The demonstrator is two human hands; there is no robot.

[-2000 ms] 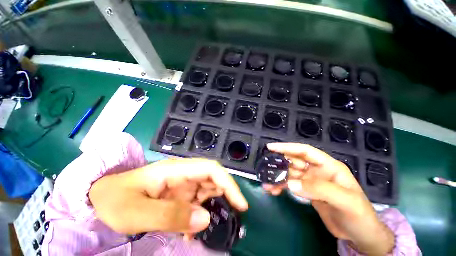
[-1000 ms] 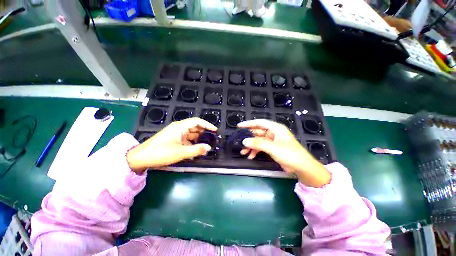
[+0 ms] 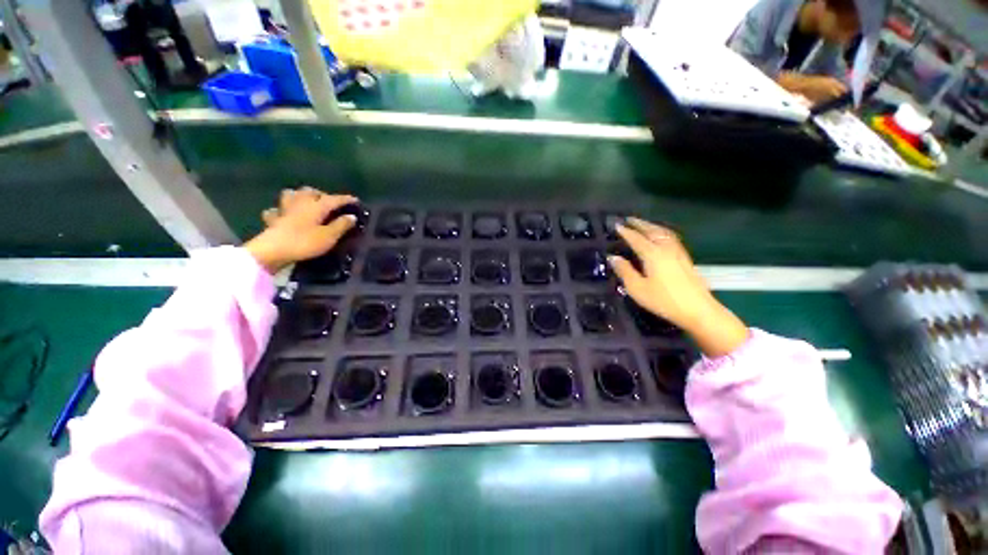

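Note:
The large black compartment tray (image 3: 457, 347) lies in front of me, its visible pockets mostly filled with round black units (image 3: 432, 391). My left hand (image 3: 309, 226) is at the tray's back left corner, thumb and fingertips around a dark round unit (image 3: 348, 214) at the corner pocket. My right hand (image 3: 663, 276) is over the tray's right side, thumb and fingers apart near the two back rows. No unit shows in it. It hides some right-hand pockets.
A blue pen (image 3: 72, 408) and black cable (image 3: 24, 369) lie at left. Stacked clear trays (image 3: 940, 358) stand at right. A metal upright (image 3: 141, 136) and pale rail (image 3: 542, 127) are behind. Beyond are blue bins (image 3: 241, 93), a yellow sheet (image 3: 417, 30) and a person (image 3: 796, 49).
My hands have moved apart from the tray's near middle, left to the back left corner, right to the right side. Near-row pockets now show filled. The tray sits lower in view.

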